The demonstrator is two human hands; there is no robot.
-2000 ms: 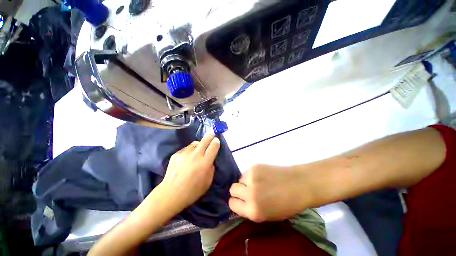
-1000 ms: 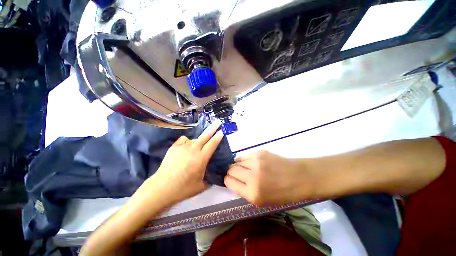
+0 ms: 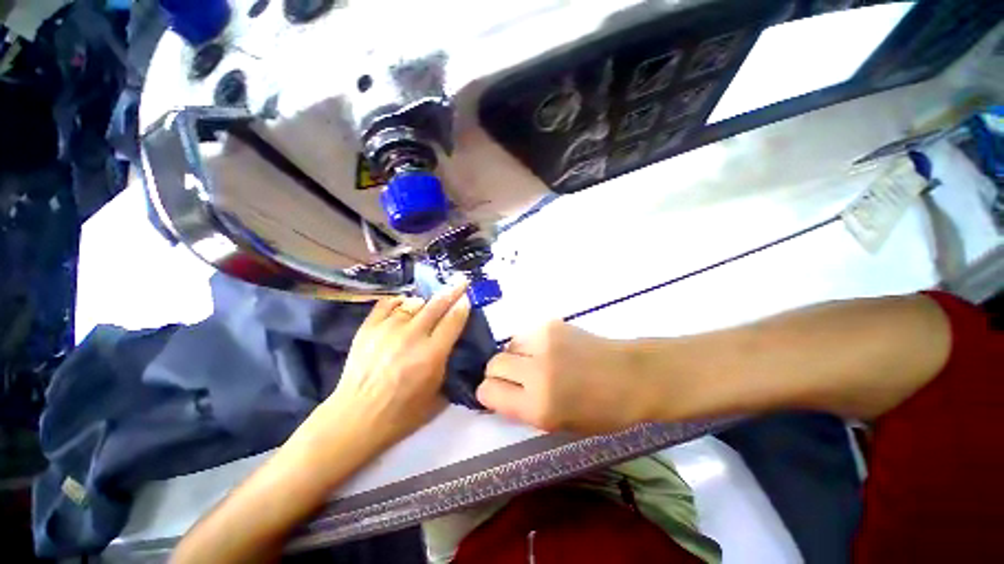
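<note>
A dark grey-navy garment piece [image 3: 259,347] lies bunched left of the needle and hangs over the table's front edge at the left. My left hand [image 3: 402,353] presses flat on the cloth, fingertips beside the presser foot area [image 3: 460,251] and the small blue knob [image 3: 483,291]. My right hand [image 3: 550,380] is closed on the cloth's right edge, just right of my left hand. The white sewing machine head [image 3: 319,83] stands over the cloth, with a larger blue tension dial [image 3: 415,202]. The needle tip and the seam under my fingers are hidden.
A chrome guard [image 3: 198,209] curves left of the head. The control panel [image 3: 617,99] is at the upper right. A ruler tape [image 3: 495,476] runs along the front edge. A paper tag [image 3: 881,204] and blue items [image 3: 988,141] lie at the right. Dark cloth [image 3: 787,474] hangs below the table.
Since two seconds ago, the cloth below my hands has drawn up off the front edge, uncovering the ruler tape. My right hand has moved up and slightly left with the cloth. The view has shifted.
</note>
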